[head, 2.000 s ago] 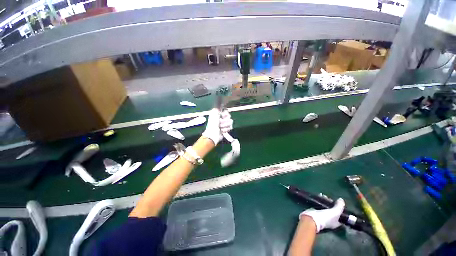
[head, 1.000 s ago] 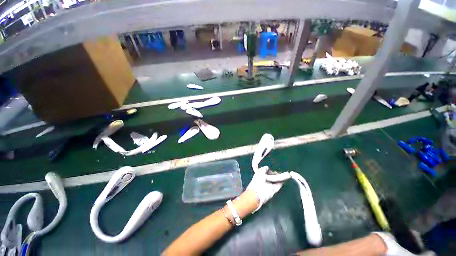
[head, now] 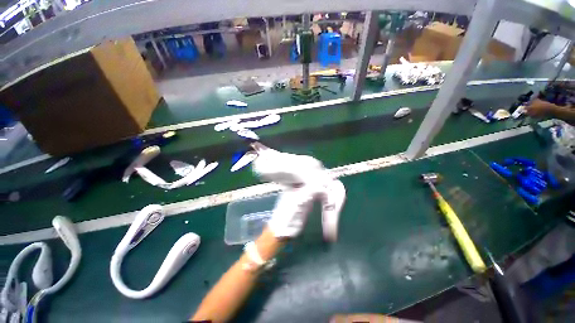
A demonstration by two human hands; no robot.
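My left hand, in a white glove and blurred, grips a white neck fan body in front of the belt rail. One end of the body points up-left over the rail, the other hangs down on the right. The hand partly covers a clear plastic tub on the green bench. A black electric screwdriver shows at the bottom right, its thin bit pointing up-left. Of my right arm only a strip of forearm shows at the bottom edge; my right hand is out of the picture.
White neck fans lie at the bench's left. A hammer with a yellow-green handle and blue pieces lie right. Fan parts lie on the belt. A metal post rises ahead. Another person's hand is far right.
My left hand first reached over the belt, then brought a fan body over the bench; it is now turned and further up-left. The screwdriver and my right hand moved down-right, the hand leaving view.
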